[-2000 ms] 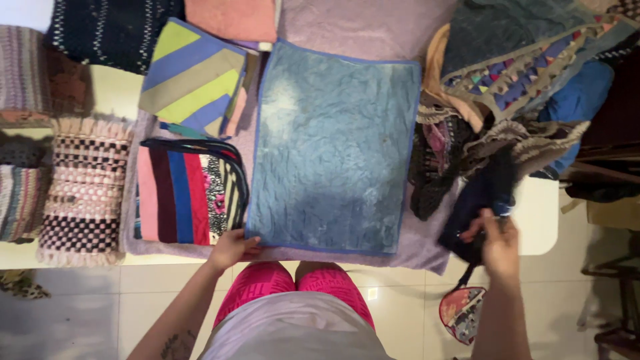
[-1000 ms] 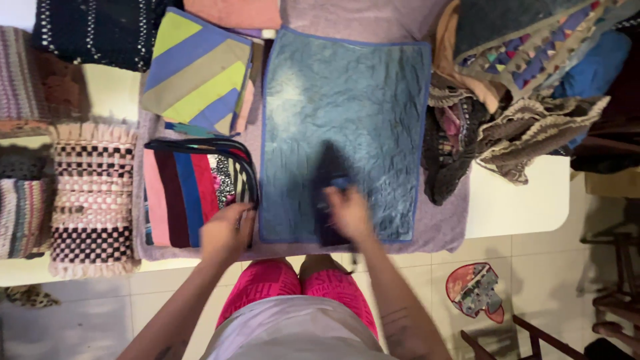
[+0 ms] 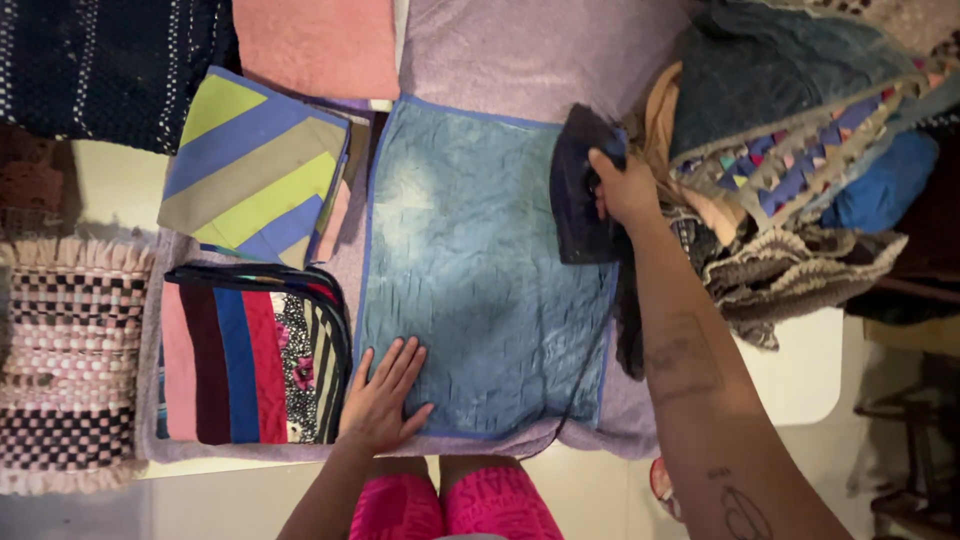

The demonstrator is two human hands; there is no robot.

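Note:
A blue fabric piece with a blue bound edge (image 3: 480,300) lies spread on a mauve towel (image 3: 525,52). My right hand (image 3: 626,187) grips a dark clothes iron (image 3: 581,202), which rests on the upper right part of the blue fabric. The iron's cord runs down over the fabric's right side. My left hand (image 3: 386,397) lies flat, fingers apart, on the fabric's lower left corner. Just left of that hand is a folded stack of striped patchwork (image 3: 240,360), and above it lie folded pieces with green, blue and beige stripes (image 3: 255,172).
A fringed woven mat (image 3: 71,367) lies at the left, below a dark navy woven textile (image 3: 90,67). Folded pink cloth (image 3: 315,45) is at the top. Denim patchwork (image 3: 787,97), crocheted cloth (image 3: 802,277) and a blue bundle (image 3: 881,184) are heaped at the right. The white table's edge (image 3: 810,375) shows.
The iron in my right hand has moved from off the table's right side, across the lower fabric, to its upper right. My left hand has come from beside the striped stack onto the blue fabric.

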